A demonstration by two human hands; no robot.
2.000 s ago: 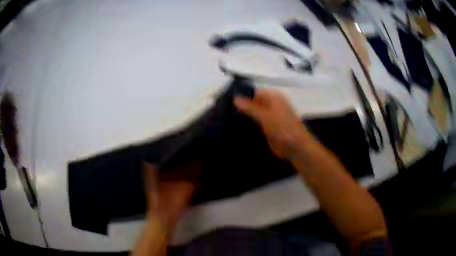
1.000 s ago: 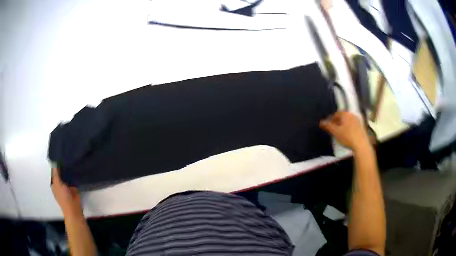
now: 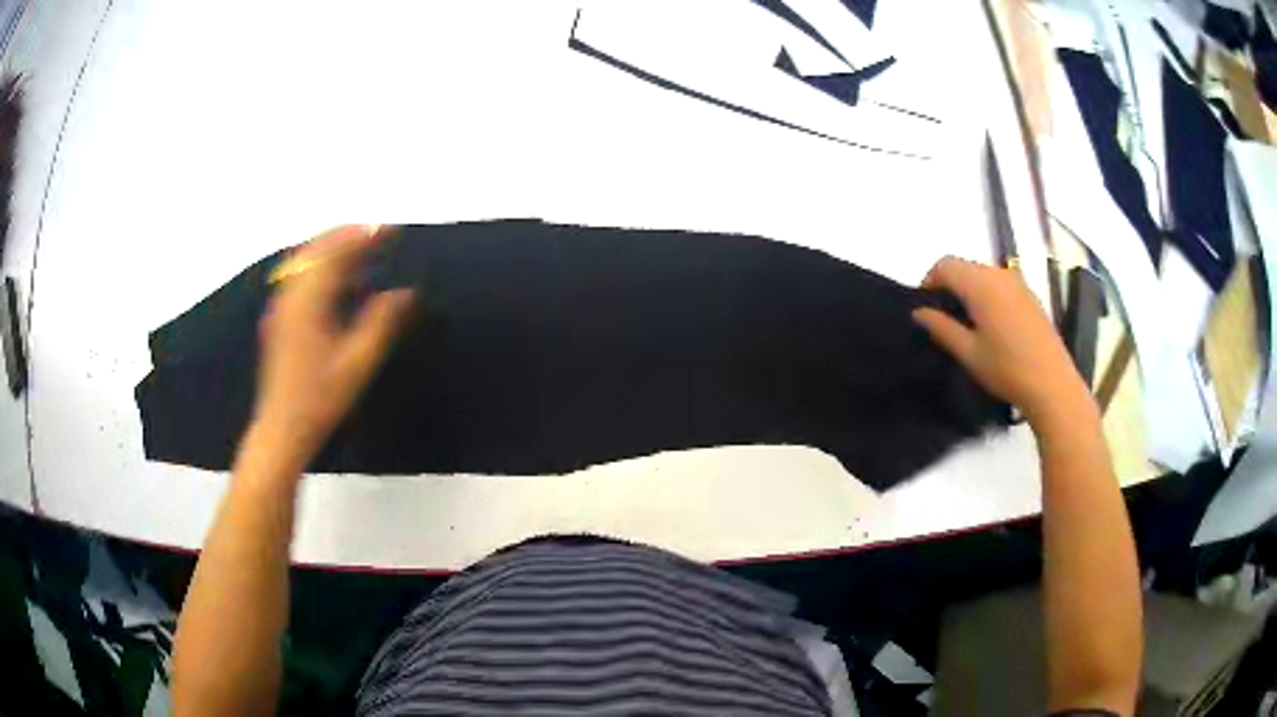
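A long dark fabric piece (image 3: pixel 602 350) lies across the white table in front of me, its lower edge curved inward at the right. My left hand (image 3: pixel 329 329) is over the fabric's left part, fingers apart and slightly blurred; it holds nothing visible. My right hand (image 3: pixel 987 322) is at the fabric's right end, thumb and fingers pinching its upper right edge. The shears' dark blade (image 3: pixel 999 196) shows just above my right hand; their handles are mostly hidden behind it.
Thin dark offcuts (image 3: pixel 826 77) lie at the table's far side. White patterns (image 3: pixel 1169 322) and dark pieces (image 3: pixel 1113 133) are heaped at the right, near a dark metal bar (image 3: pixel 1083 315). A brown tuft (image 3: pixel 9 133) is at the far left. The red-trimmed table edge (image 3: pixel 378 566) is near me.
The fabric's folded left end now lies spread out. My left hand has moved from the lower left corner up and right over the fabric. My right hand has moved slightly up.
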